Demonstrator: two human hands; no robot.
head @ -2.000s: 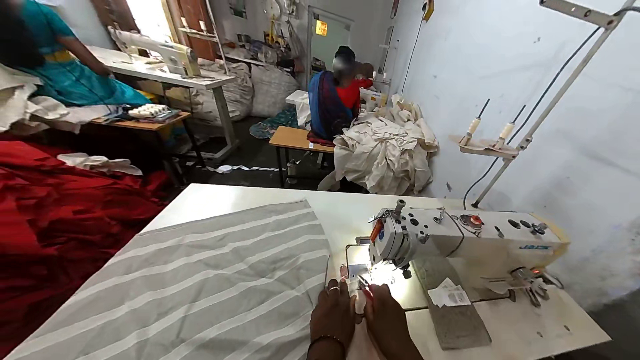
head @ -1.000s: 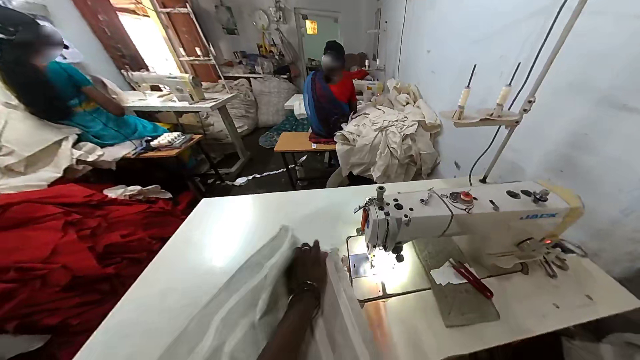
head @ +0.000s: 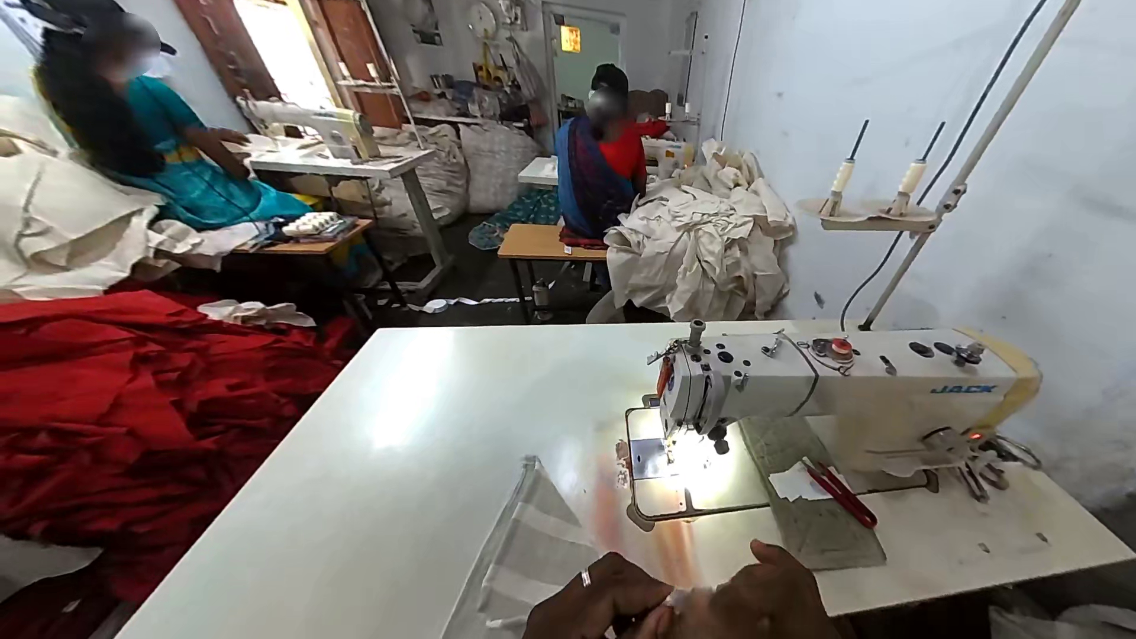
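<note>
A white Jack sewing machine [head: 843,382] stands on the white table, its lamp lit over the needle area. Near the table's front edge, in front of the machine, my left hand [head: 599,599] pinches a small piece of pale fabric. Close beside it is my right hand [head: 768,595], its thumb raised; its fingers are partly hidden, so its hold is unclear. The grey striped sheer fabric [head: 541,541] lies to the left of my left hand and runs off the bottom of the view. Red-handled thread snips [head: 840,494] rest on a grey cloth pad [head: 821,541] beside a white paper piece.
Red fabric [head: 133,426] is heaped at the left. Behind the table are a cream fabric pile [head: 710,235] and a wooden bench [head: 550,242]. Two people sit at other machines. A thread stand [head: 874,217] rises behind the machine.
The red snips went from my right hand to the grey pad. The striped fabric, spread across the table before, now covers only a small part near the front. My hands are together again nearer the front edge.
</note>
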